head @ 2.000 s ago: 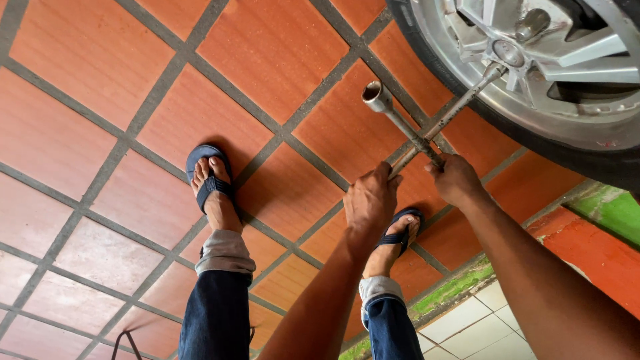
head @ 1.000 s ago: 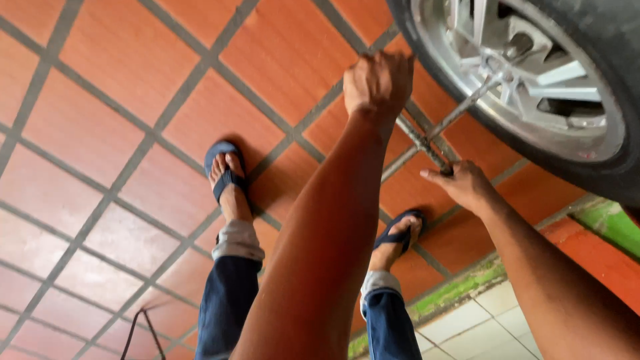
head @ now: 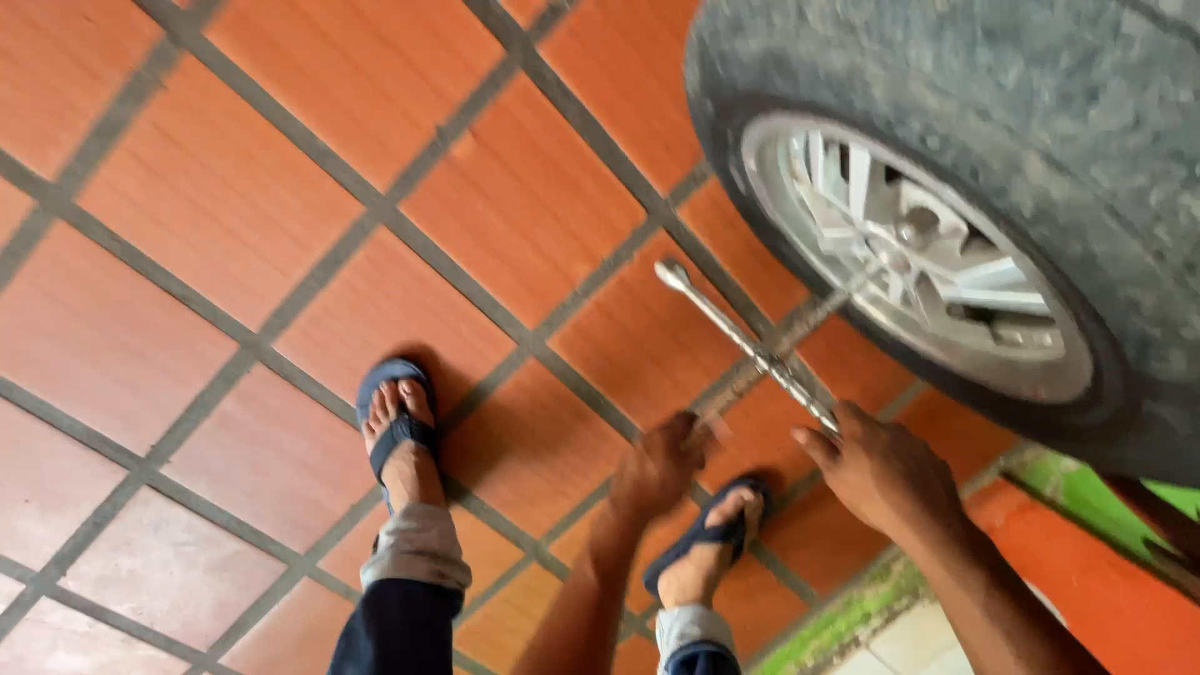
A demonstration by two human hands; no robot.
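A metal four-way lug wrench [head: 767, 358] reaches from my hands to the silver alloy wheel [head: 994, 281] of a vehicle. Its far arm meets the wheel near the hub, where the exact seat is too small to tell. My left hand [head: 661, 464], slightly blurred, closes around the wrench arm that points back from the wheel. At the lower end of the crossbar is my right hand [head: 886, 469], its fingers at the bar and its thumb apart; whether it grips is unclear. The crossbar's other end, a socket, points up and left. A worn black tire [head: 937, 84] surrounds the rim.
Orange floor tiles [head: 525, 206] with grey joints spread beneath. My feet in blue sandals [head: 398, 412] stand left of and below the wrench. A green and orange raised edge [head: 1087, 572] runs along the lower right, beside a mossy strip [head: 844, 614] and pale tiles.
My left hand was on the crossbar's upper part a second ago, with that arm raised; now it is lower, on the wrench's near arm. The view has shifted, showing more tire.
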